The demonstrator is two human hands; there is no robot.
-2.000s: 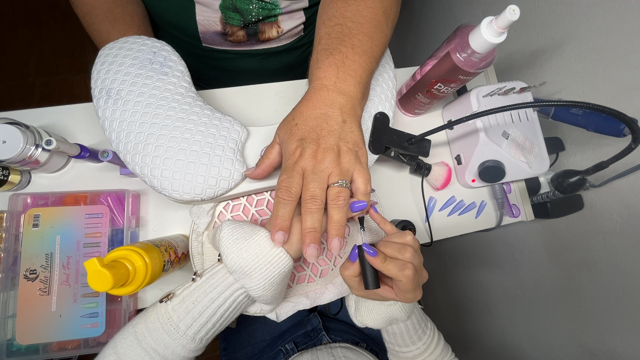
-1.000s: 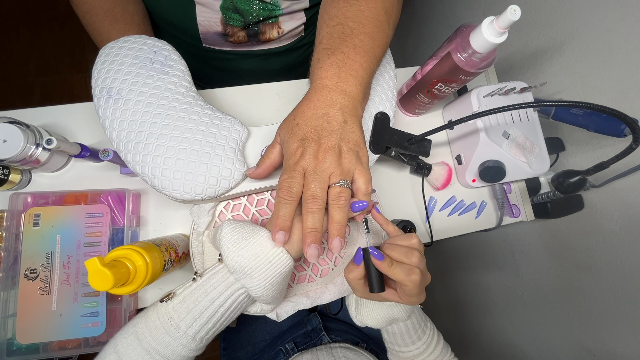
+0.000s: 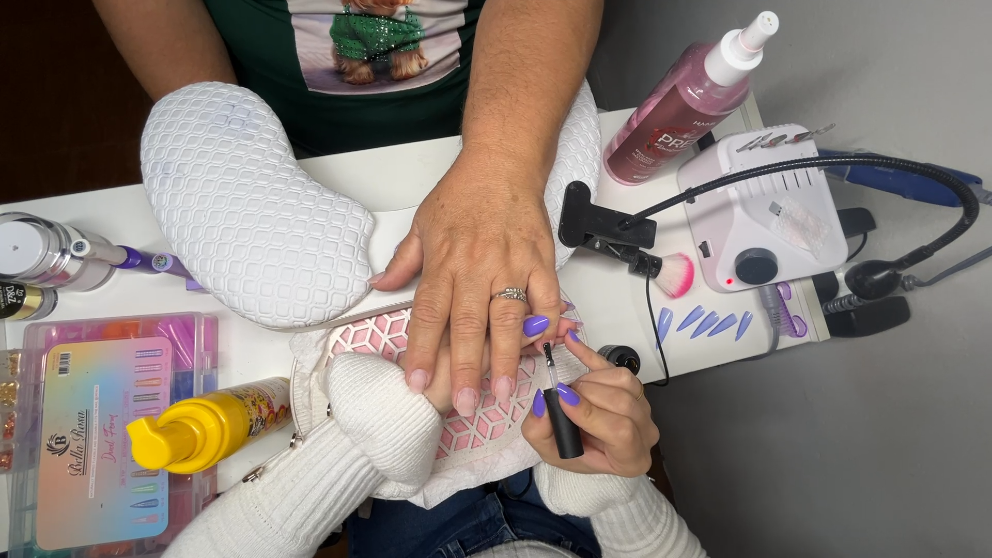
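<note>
My right hand (image 3: 601,418) holds a black-capped nail brush (image 3: 562,422), its wet tip pointing up beside the other person's little finger. My left hand (image 3: 535,325) lies mostly hidden beneath that person's spread hand (image 3: 484,256); one purple-nailed fingertip shows at the little finger, which it appears to hold. The person's hand, palm down with a ring, rests above a pink and white patterned dust collector grille (image 3: 480,422) edged by a white cloth. An open-looking small black bottle (image 3: 620,358) stands just behind my right fingers.
A white padded armrest (image 3: 248,209) spans the white table. Left stand a yellow pump bottle (image 3: 194,434), a nail-form box (image 3: 101,465) and jars. Right are a pink spray bottle (image 3: 674,108), a clip lamp (image 3: 604,225), a pink brush (image 3: 674,275), blue-purple nail tips (image 3: 705,322) and a white nail drill unit (image 3: 763,209).
The brush in my right hand has shifted slightly from its place two seconds ago, its tip now a little lower and away from the nail. The other person's hand keeps its place.
</note>
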